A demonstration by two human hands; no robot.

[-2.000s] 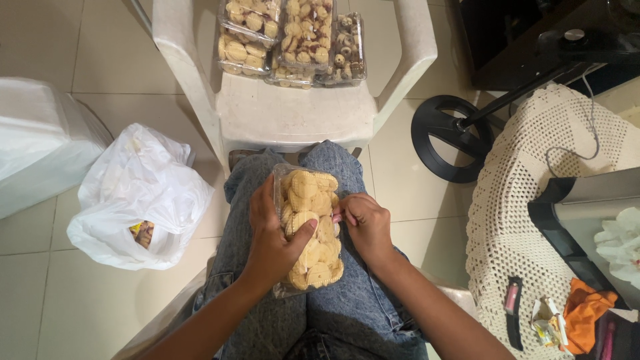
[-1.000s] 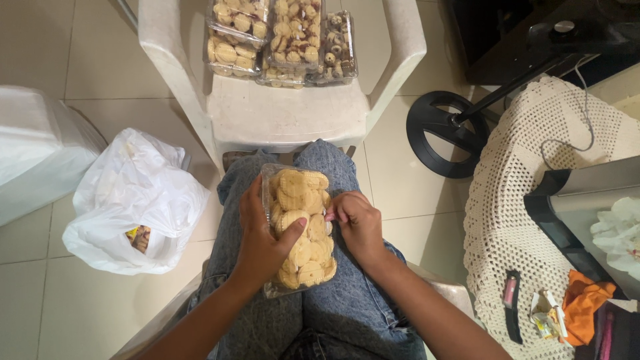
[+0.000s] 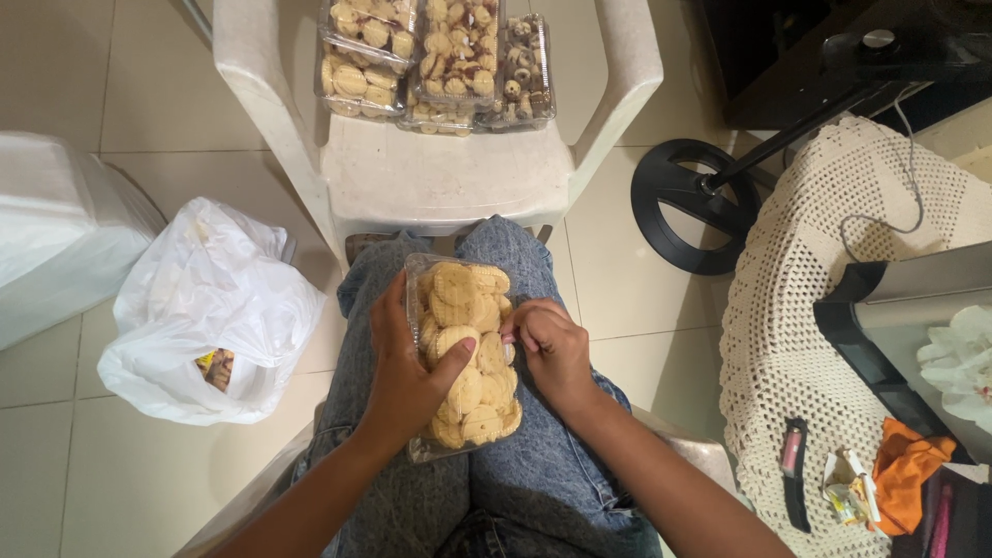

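Note:
A clear plastic clamshell box of pale round cookies [image 3: 484, 380] rests on my thighs, over blue denim jeans [image 3: 387, 496]. My left hand [image 3: 415, 364] grips its left side, the thumb lying across the top over the cookies. At the box's right edge is my right hand [image 3: 550, 349], its fingers curled and the fingertips against the rim. Whether those fingertips pinch something there cannot be made out. More clear boxes of cookies [image 3: 457, 54] are stacked on a white plastic chair [image 3: 446, 170] in front of my knees.
A white plastic bag [image 3: 209, 294] with a printed packet inside sits on the tiled floor at left. To the right are a black round stand base [image 3: 694, 205] and a table with a crocheted cover [image 3: 783, 256], holding an orange cloth [image 3: 907, 473] and small items.
Two seconds ago the box was more tilted and my left hand lay farther over its top. My right hand stays at the box's right edge throughout.

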